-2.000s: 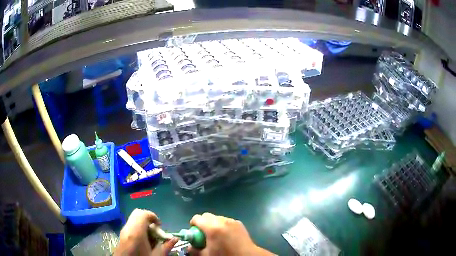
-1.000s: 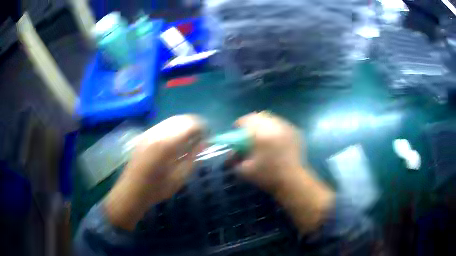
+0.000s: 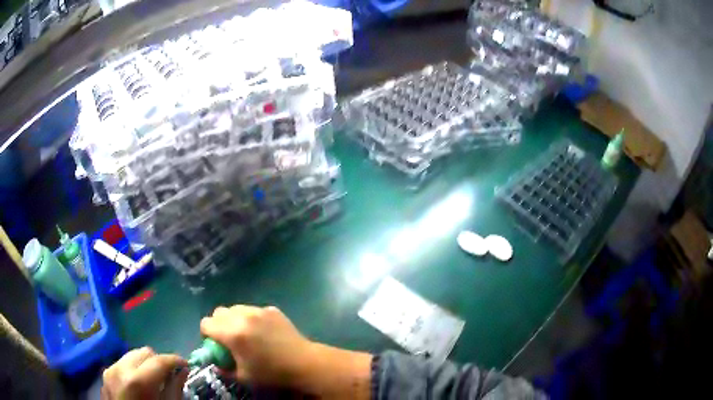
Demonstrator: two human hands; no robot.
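My right hand [image 3: 258, 340] is closed around a green dispensing bottle [image 3: 213, 354] at the lower left. The bottle points left towards my left hand. My left hand [image 3: 143, 375] is beside the nozzle end, partly cut off by the bottom edge, its fingers bent. Whether it holds something or touches the nozzle is unclear. Just below the bottle, a small part of a clear tray with dark and silver parts [image 3: 205, 384] shows; the rest is out of the picture.
A tall stack of clear trays [image 3: 227, 156] stands behind the hands. More trays [image 3: 438, 109] stand further right, and one lies alone [image 3: 555, 195]. A blue bin [image 3: 78, 344], a whitish bag [image 3: 413, 319], two white ovals [image 3: 485, 245] and a slim green bottle [image 3: 614, 150] surround the area.
The view has swung to the right and upward since the blurred frame, so the hands appear lower and further left. The right hand still holds the green bottle.
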